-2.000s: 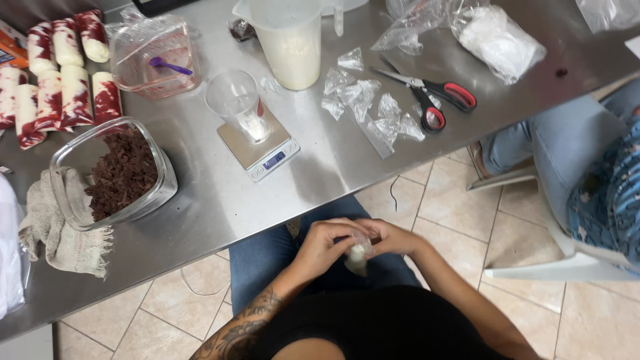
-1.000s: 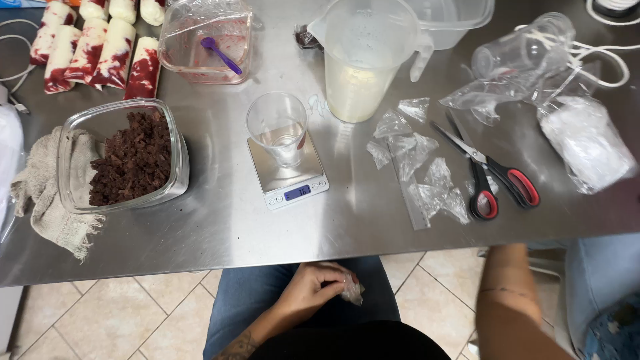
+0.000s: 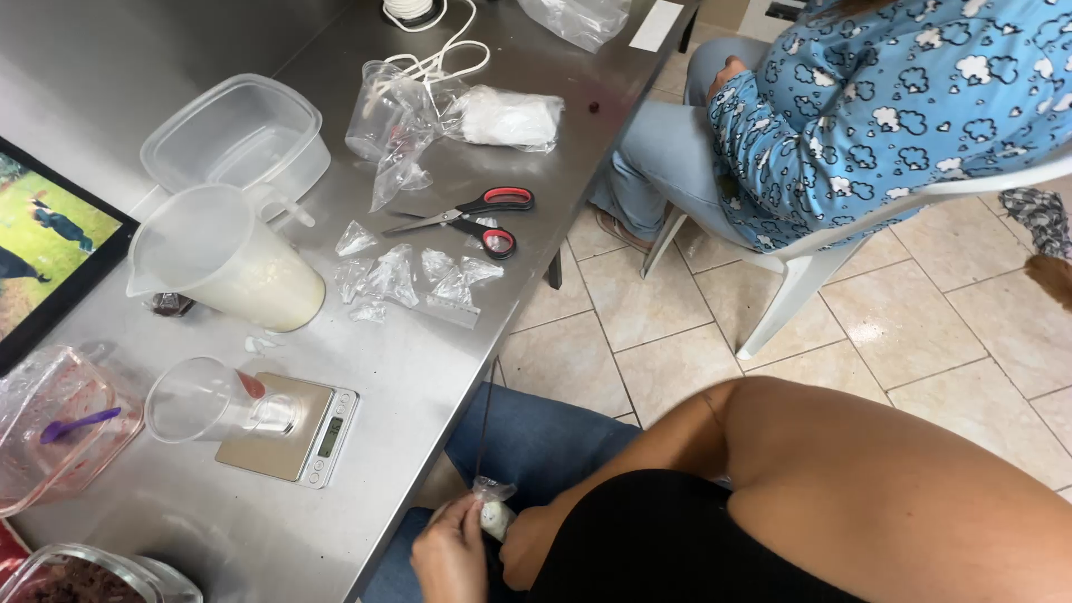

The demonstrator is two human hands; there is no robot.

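Observation:
Over my lap, my left hand (image 3: 459,540) pinches the gathered neck of a small clear plastic bag (image 3: 496,512) with something whitish inside. My right hand (image 3: 526,548) is curled against the other side of the bag, its fingertips partly hidden. A thin dark cord (image 3: 485,419) runs down to the bag's top. On the steel table, a clear plastic cup (image 3: 197,400) stands on a digital scale (image 3: 280,431). Scissors (image 3: 469,216) with black and red handles lie partly open beside cut pieces of clear plastic (image 3: 394,276). A translucent jug (image 3: 234,260) holds a pale liquid.
A clear tub with a purple spoon (image 3: 79,423), a glass container of dark crumbs (image 3: 92,578), an empty plastic tub (image 3: 239,138), a wrapped white pack (image 3: 511,117), white rope (image 3: 452,50) and a screen (image 3: 50,243) are on the table. A seated person (image 3: 854,134) is at the right.
My right arm, stretched out to the side a second ago, is back with its hand at the bag. My left hand still holds the bag. The view has swung to the right.

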